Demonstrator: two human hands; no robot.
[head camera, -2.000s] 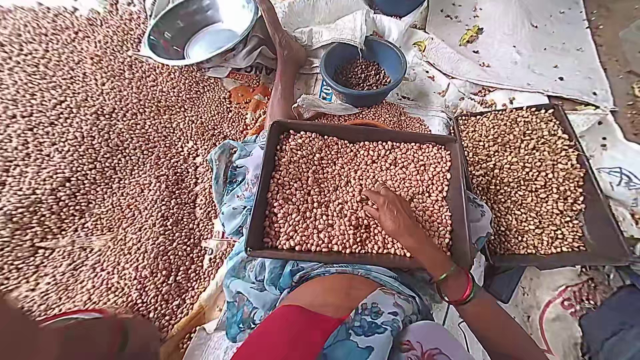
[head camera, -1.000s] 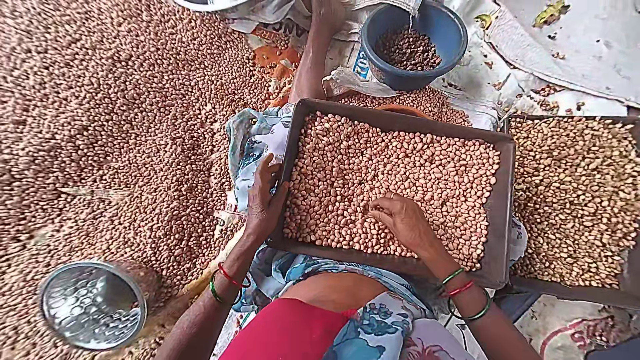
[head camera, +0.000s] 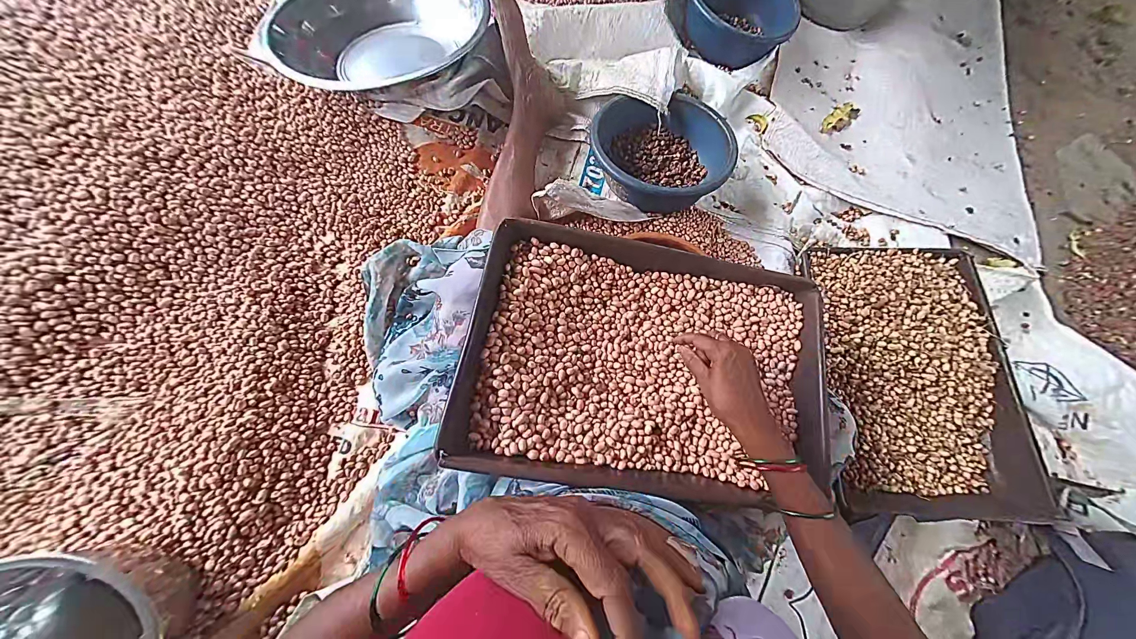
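A dark rectangular tray (head camera: 643, 484) of pinkish-brown nuts or seeds (head camera: 586, 373) rests across my lap, on blue floral cloth. Over its right half is my right hand (head camera: 721, 377), thumb and forefinger close together at the surface of the nuts; whether anything is pinched between them cannot be made out. My left hand (head camera: 590, 555) hangs in front of my body, below the tray's near edge, with its fingers spread and bent downward and nothing visible in it. Red and green bangles circle both wrists.
A second tray (head camera: 1003, 501) holds paler pieces at right. Beyond the lap tray stands a blue basin (head camera: 643, 195) with dark pieces, another blue basin (head camera: 754, 49) behind it. A steel basin (head camera: 382, 62) is at upper left, a metal container (head camera: 71, 603) at lower left. Loose nuts (head camera: 177, 266) cover the left.
My left hand, at the tray's left edge one second ago, has come away from it to in front of my body. My right hand remains over the nuts.
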